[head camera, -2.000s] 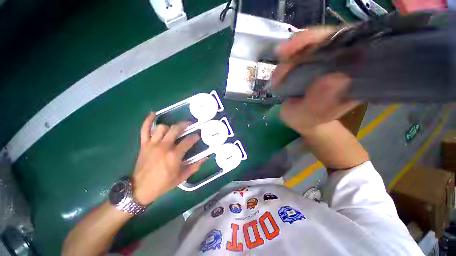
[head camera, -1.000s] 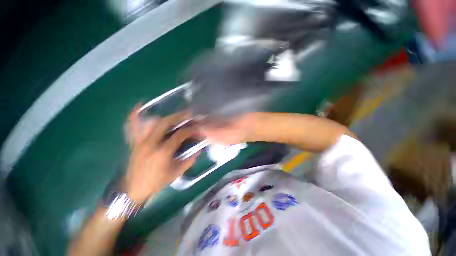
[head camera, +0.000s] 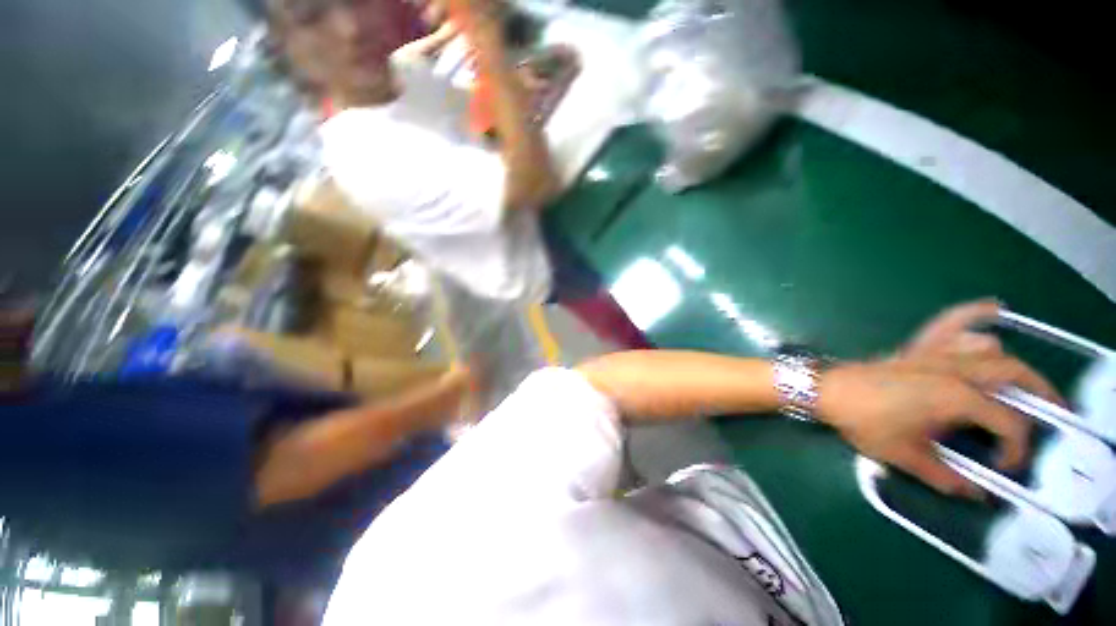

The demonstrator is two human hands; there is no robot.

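Note:
Three white plastic housings [head camera: 1034,556] lie side by side on the glossy green surface [head camera: 906,263] at the right edge. Their round disc ends point right and are partly cut off by the picture's edge. My left hand [head camera: 918,404], with a metal watch on its wrist, lies over the loops with its fingers curled into and around them. My right hand and the electric screwdriver are not in view.
A crinkled clear plastic bag [head camera: 722,80] lies at the surface's far side, beside a pale strip [head camera: 924,153]. A person in a white shirt [head camera: 422,184] is beyond. A dark blue sleeve [head camera: 147,459] with a forearm reaches in from the left. Cardboard boxes stand behind.
The view has swung far to the left, so the housings and my left hand now sit at the right edge. My right hand, the screwdriver and the feeder have left the picture.

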